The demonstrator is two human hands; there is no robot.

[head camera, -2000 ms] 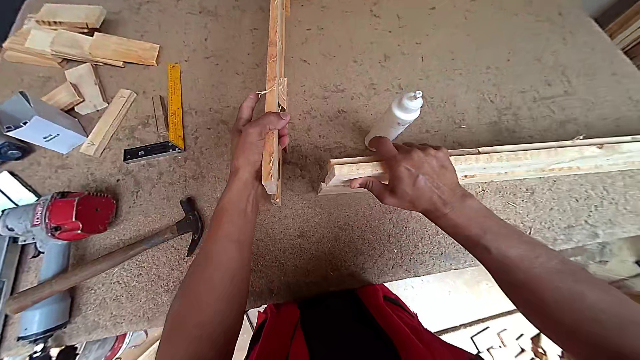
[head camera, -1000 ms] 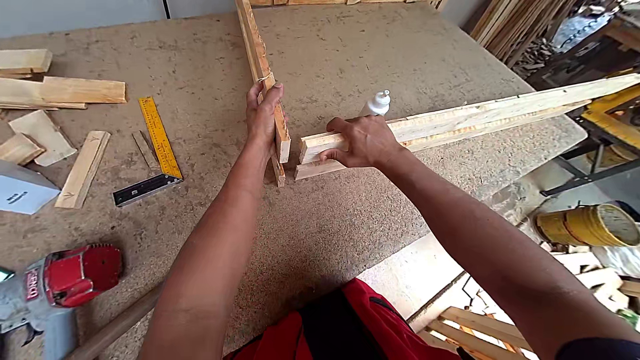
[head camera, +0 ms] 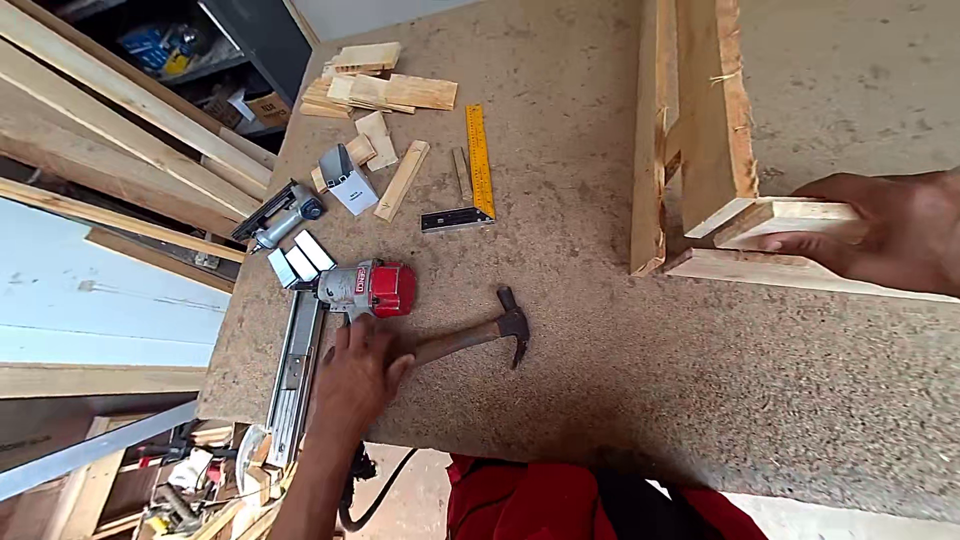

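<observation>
My left hand (head camera: pixel 360 371) lies over the handle area of a grey and red Senco nail gun (head camera: pixel 367 288), beside the wooden handle of a claw hammer (head camera: pixel 480 332); its grip is partly hidden. At the right, my right hand (head camera: pixel 892 225) is closed around the end of a wooden board (head camera: pixel 799 216). That end meets the corner of an upright board (head camera: pixel 712 112). Another strip (head camera: pixel 787 271) runs just below my right hand, and a further wooden piece (head camera: pixel 646 150) stands left of the upright board.
A try square (head camera: pixel 481 161) with a yellow blade lies mid-bench near wood offcuts (head camera: pixel 405 180). Left of them are a small white box (head camera: pixel 352 187), a smaller nailer (head camera: pixel 285 217) and staple or nail strips (head camera: pixel 302 259). Long timbers (head camera: pixel 135 97) lean beyond the bench's left edge.
My left hand has let go of the upright wooden piece and moved left to the nail gun. My right hand still holds the board end. The view has swung left.
</observation>
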